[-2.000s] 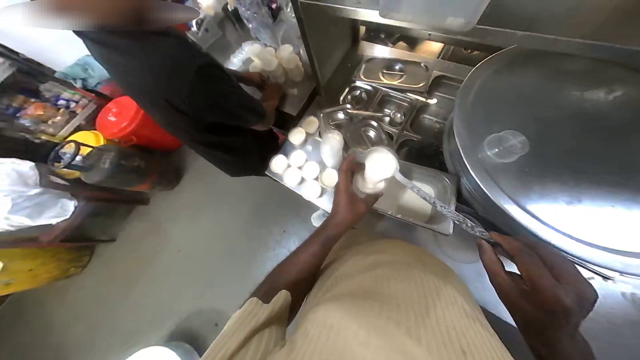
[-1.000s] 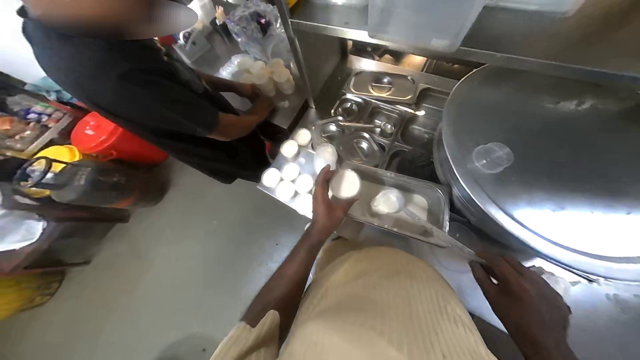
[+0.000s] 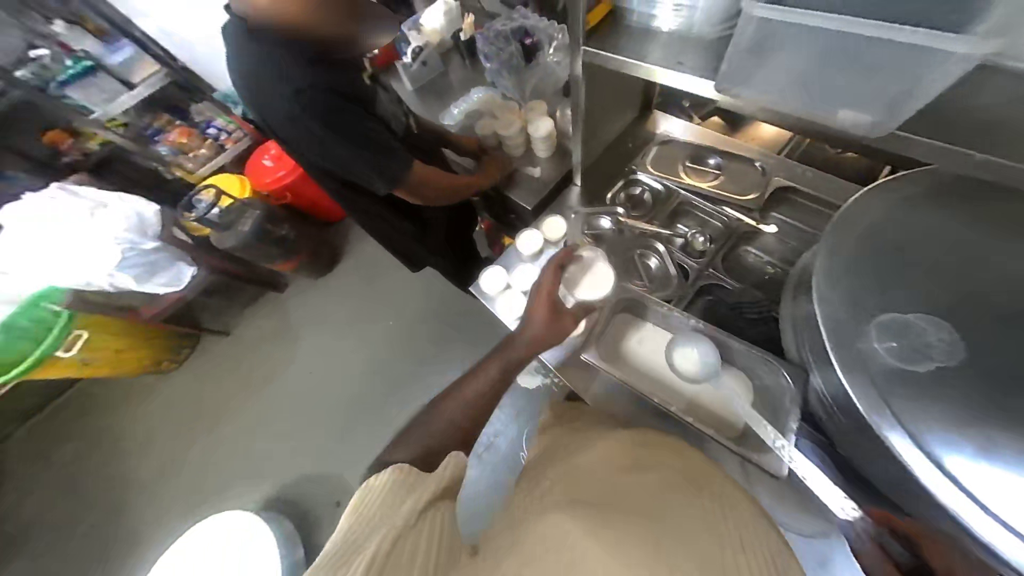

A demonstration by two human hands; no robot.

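My left hand (image 3: 552, 308) holds a small cup of white liquid (image 3: 589, 274) beside several filled cups (image 3: 529, 242) standing on the steel counter. At the lower right edge, my right hand (image 3: 904, 540) grips the handle end of a metal ladle (image 3: 693, 358). The ladle's bowl is over the rectangular pan (image 3: 788, 416), which has white liquid in its bottom. The cup in my left hand is just beyond the pan's left end, apart from the ladle.
A large round metal lid (image 3: 944, 264) fills the right side. Lidded steel insets (image 3: 704, 166) lie behind the pan. A plastic tub (image 3: 840, 72) sits on the shelf above. A co-worker in black (image 3: 320, 104) handles stacked cups (image 3: 542, 134) at the back counter.
The ladle was tipped at the cup in my left hand two seconds ago; it is now away from the cup, over the pan. The view has shifted.
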